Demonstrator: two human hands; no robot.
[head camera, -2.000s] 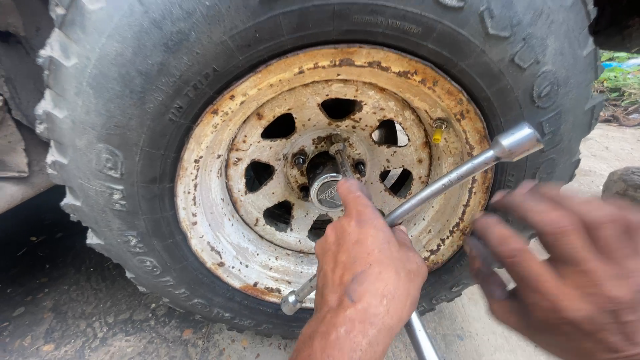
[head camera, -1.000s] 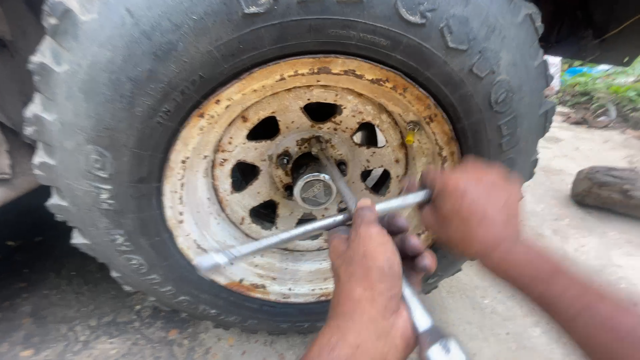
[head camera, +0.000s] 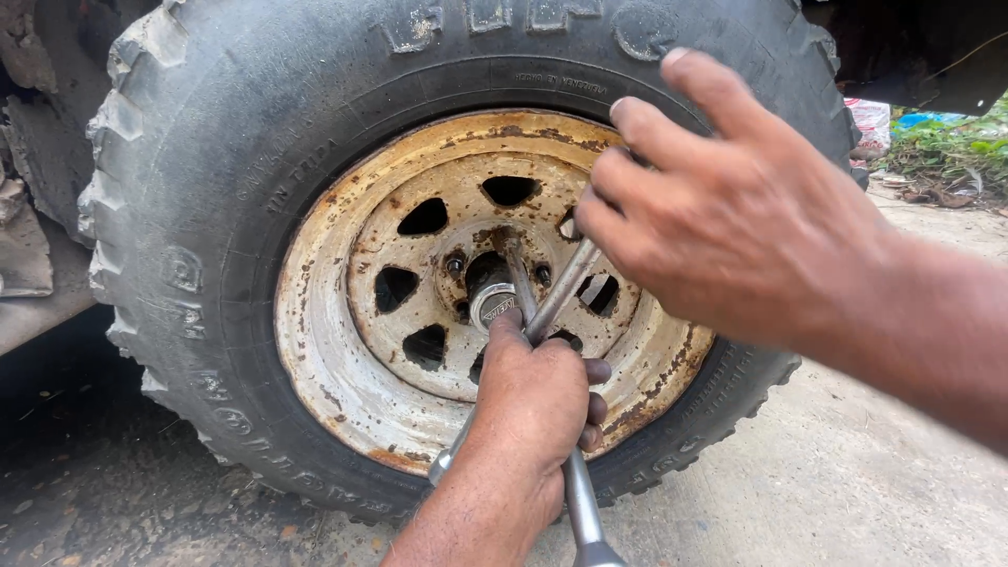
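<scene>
A four-way lug wrench (head camera: 583, 496) of bright metal reaches from the lower middle up to the hub of a rusty cream steel wheel (head camera: 315, 346). One of its arms meets the wheel at the upper stud position beside the hub lock (head camera: 496, 305). My left hand (head camera: 535, 394) is closed around the wrench near its cross. Over the wheel's upper right, my right hand (head camera: 717, 189) has its fingers spread; it overlaps the end of another wrench arm, and whether it touches that arm is hidden. Bare studs (head camera: 454, 264) show around the hub.
The wheel carries a large black off-road tyre (head camera: 189, 236) standing on concrete ground (head camera: 787, 472). Dark bodywork (head camera: 913, 47) overhangs at the upper right, with damaged body panels (head camera: 31, 157) at the left. Green plants (head camera: 937, 146) and a bag (head camera: 869, 130) lie beyond the tyre.
The wrench arms have turned to a different angle. My right hand has gone up from the wrench arm it gripped one second ago, and its fingers have opened. My left hand remains at the cross.
</scene>
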